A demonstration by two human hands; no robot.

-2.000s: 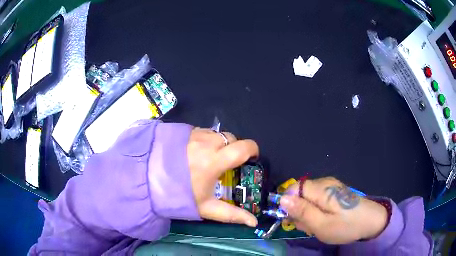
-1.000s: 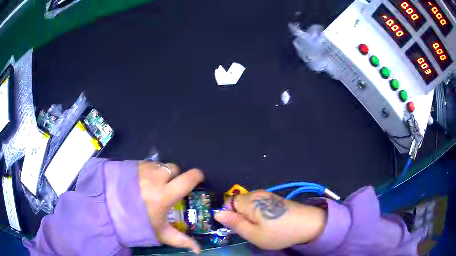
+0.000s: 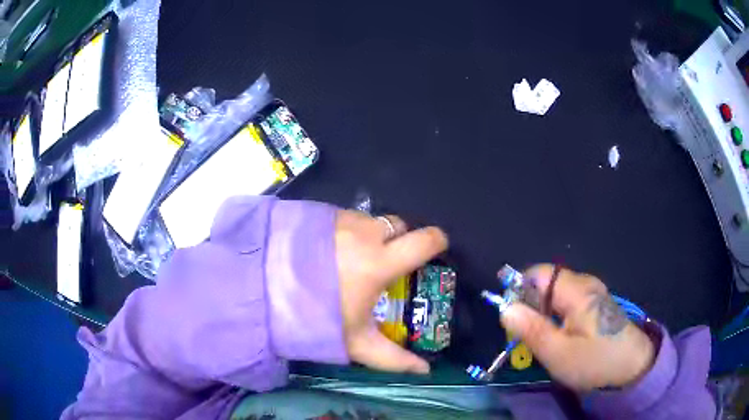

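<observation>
My left hand (image 3: 382,287) grips a power bank unit from above, near the mat's front edge. The unit's green circuit board (image 3: 434,308) points right, with yellow tape beside it; my palm hides most of the cell. My right hand (image 3: 567,324), just right of the unit, pinches a silver and blue USB test plug (image 3: 507,281), apart from the board. A second small blue-and-silver plug (image 3: 479,373) hangs below. A yellow piece with a hole (image 3: 521,355) sits under my right fingers. The blue test lead (image 3: 628,309) shows behind my right hand.
More power bank units (image 3: 215,190) lie at the left in clear plastic sleeves and on bubble wrap (image 3: 131,90). A folded white scrap (image 3: 535,97) lies on the black mat (image 3: 369,98). The white tester (image 3: 713,135) with red and green buttons stands at the right, beside a crinkled bag (image 3: 659,86).
My right hand has drawn the test plug rightward, away from the board; a gap now shows between them. The view has turned, so the tester's readouts are out of the picture.
</observation>
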